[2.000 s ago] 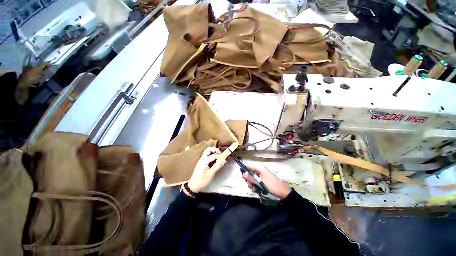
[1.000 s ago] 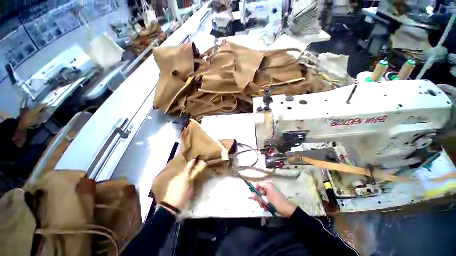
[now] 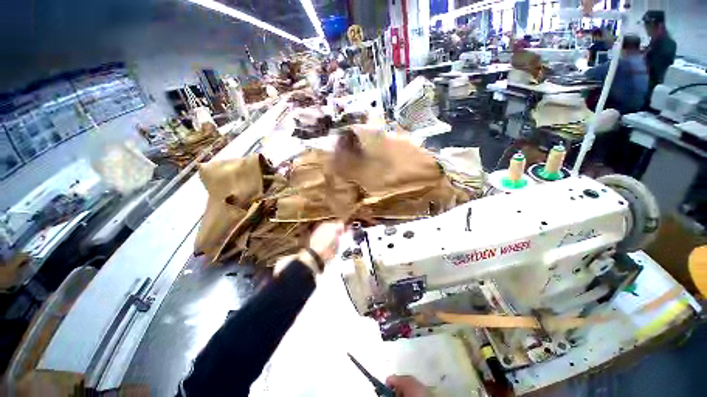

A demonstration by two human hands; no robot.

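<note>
My left hand [image 3: 327,239] is stretched out at the near edge of the heap of brown fabric pieces [image 3: 395,174], beside the left end of the sewing machine head [image 3: 496,248]. Its fingers are blurred, and I cannot tell if they hold anything. A dark brown blurred part [image 3: 349,151] shows on top of the heap. My right hand [image 3: 409,386] is cut off by the bottom edge and holds the scissors [image 3: 370,376], blades pointing up and left over the machine bed.
An orange-tan strip [image 3: 488,319] lies across the machine bed. Thread cones [image 3: 515,167] stand behind the head, and the handwheel [image 3: 639,213] is at its right end. A long white bench [image 3: 101,318] runs along the left. People [image 3: 659,54] are at the far right.
The brown panel has left the near machine bed. My left hand has moved from the bed forward to the heap. My right hand sits lower, still with the scissors. The view has tilted up.
</note>
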